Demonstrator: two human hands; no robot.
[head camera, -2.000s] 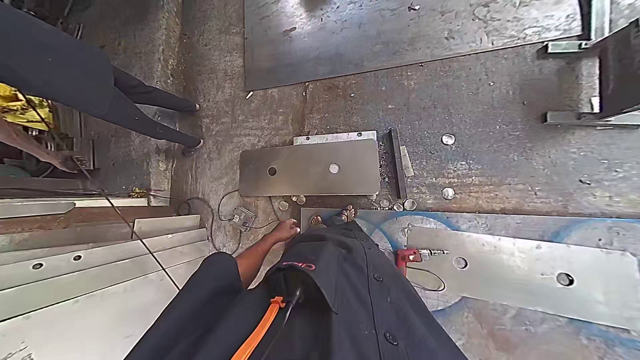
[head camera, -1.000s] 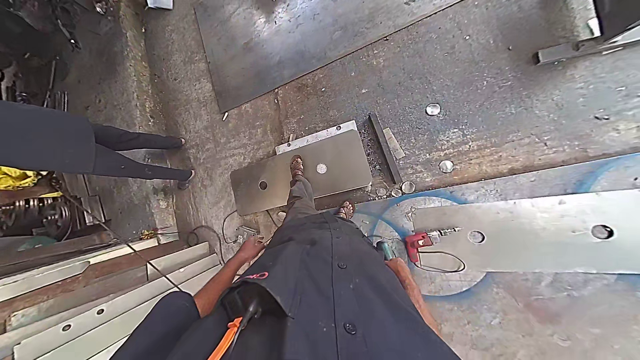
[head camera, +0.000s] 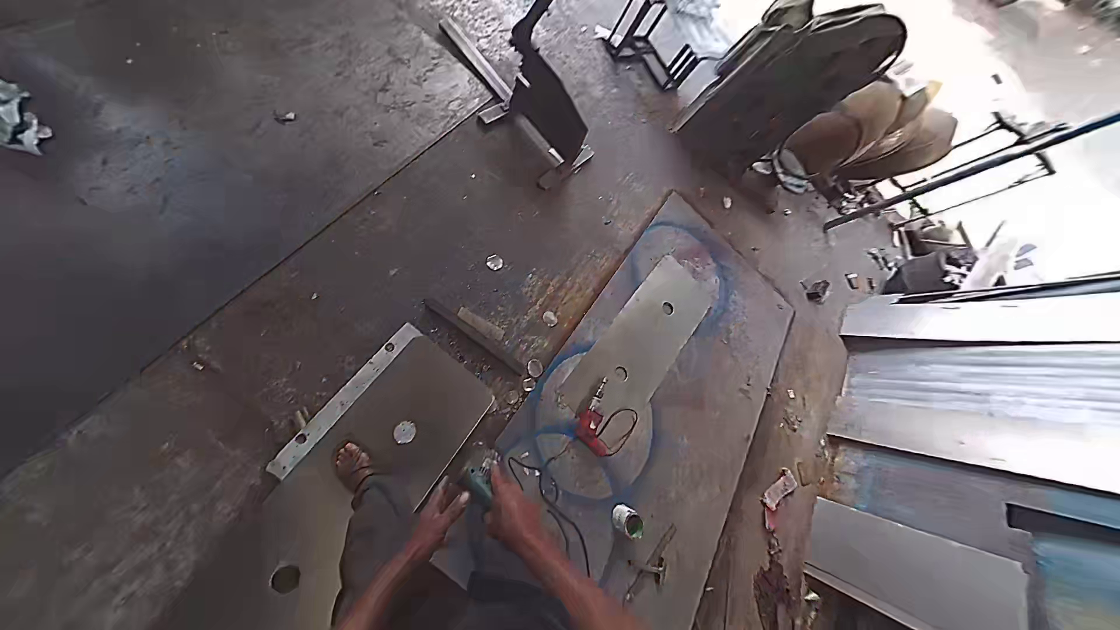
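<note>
My right hand (head camera: 514, 509) is closed around the body of a green handheld power tool (head camera: 478, 483), likely an angle grinder. Close to the tool's left side is my left hand (head camera: 440, 518), fingers partly spread; whether it touches the tool is unclear. Under and beside my sandaled foot (head camera: 353, 465) lies a flat metal plate (head camera: 437, 376) with round holes, and a narrow drilled strip (head camera: 341, 402) runs along its far edge. A red electric drill (head camera: 591, 432) with a cord rests at the near end of another holed metal plate (head camera: 643, 328).
A steel bar (head camera: 477, 337) and several round metal discs (head camera: 549, 318) lie on the floor. An open can (head camera: 627, 521) and a hammer-like tool (head camera: 647, 569) are at right. Metal sheets (head camera: 919, 560) are stacked far right. A metal stand (head camera: 547, 114) is ahead.
The view has swung far to the right. My hands have come close together, and the green tool is now between them in front of me. The red drill still lies by the holed plate.
</note>
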